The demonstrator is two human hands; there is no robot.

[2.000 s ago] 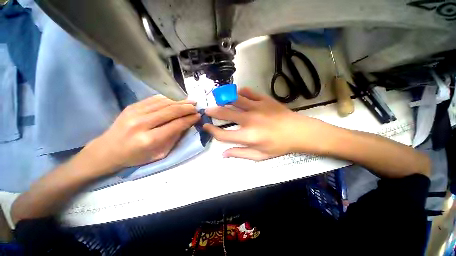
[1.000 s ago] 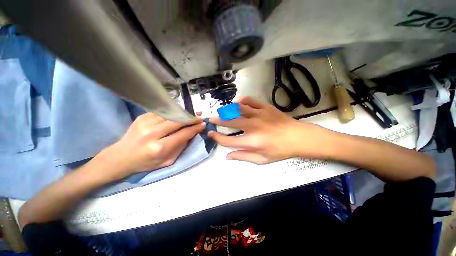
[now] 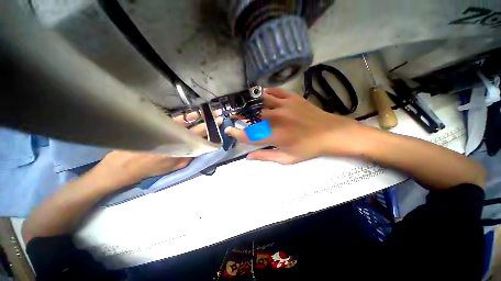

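Blue-grey cloth (image 3: 184, 174) lies on the white table, with a narrow dark blue folded edge (image 3: 228, 137) at the needle area. The presser foot area (image 3: 222, 110) is partly hidden by the machine head and my fingers. My left hand (image 3: 143, 164) rests on the cloth left of the needle; the machine head hides part of its fingers, and some fingertips show behind the foot. My right hand (image 3: 299, 129) lies right of the needle, its index fingertip on the dark blue edge. The blue knob (image 3: 257, 130) is in front of my right hand's fingers.
The off-white machine head (image 3: 181, 49) covers the top, with a grey ribbed knob (image 3: 278, 49). Black scissors (image 3: 331, 90), an awl (image 3: 383, 108) and slim dark tools (image 3: 420, 110) lie to the right. A blue crate (image 3: 379, 214) is below the table edge.
The view has shifted closer to the machine head, which now covers more of the left side. My left fingers have moved in behind the head. My right hand stays beside the needle.
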